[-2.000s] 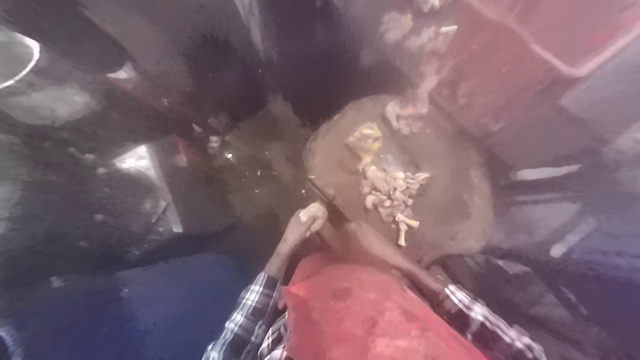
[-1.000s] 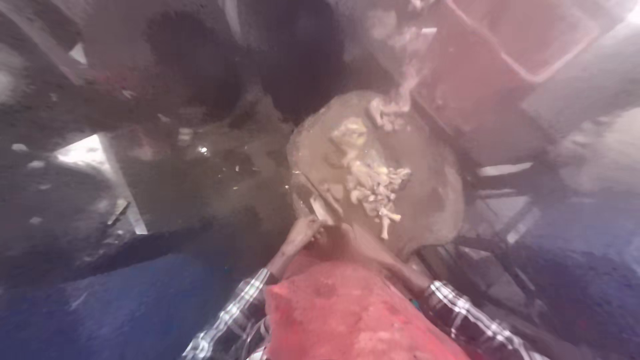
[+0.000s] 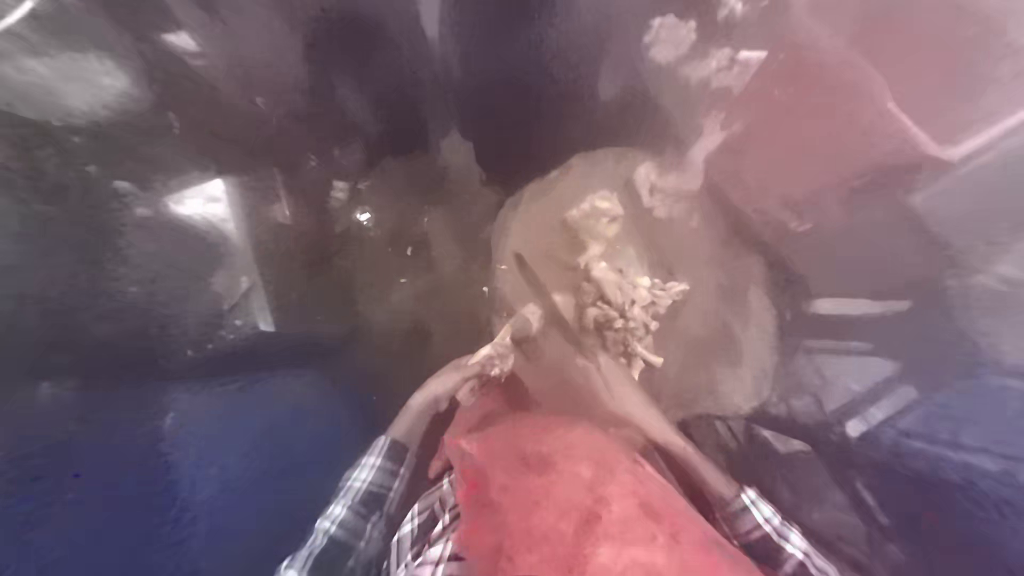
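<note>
My left hand point(image 3: 472, 372) is closed on a pale piece of meat point(image 3: 524, 320), at the near left edge of a round chopping block point(image 3: 720, 320). A long dark knife blade point(image 3: 548, 300) runs up and left over the block from my right hand point(image 3: 604, 372), which holds the knife; its handle is hidden. Blade and held piece are close together, and whether they touch is unclear. A heap of cut meat pieces point(image 3: 628, 312) lies mid-block, right of the blade. Beyond it is a larger pale yellowish piece point(image 3: 596, 214). The picture is blurred.
Another pale piece of meat point(image 3: 660, 188) lies at the block's far edge, with more pale lumps point(image 3: 672, 40) beyond. A red surface with a raised rim point(image 3: 840, 112) is at the upper right. A red apron point(image 3: 576, 496) covers my front, close below the block.
The knife blade, close to my left hand a second ago, now reaches out over the block. My left hand has the pale piece extended toward the block. The heap looks much the same.
</note>
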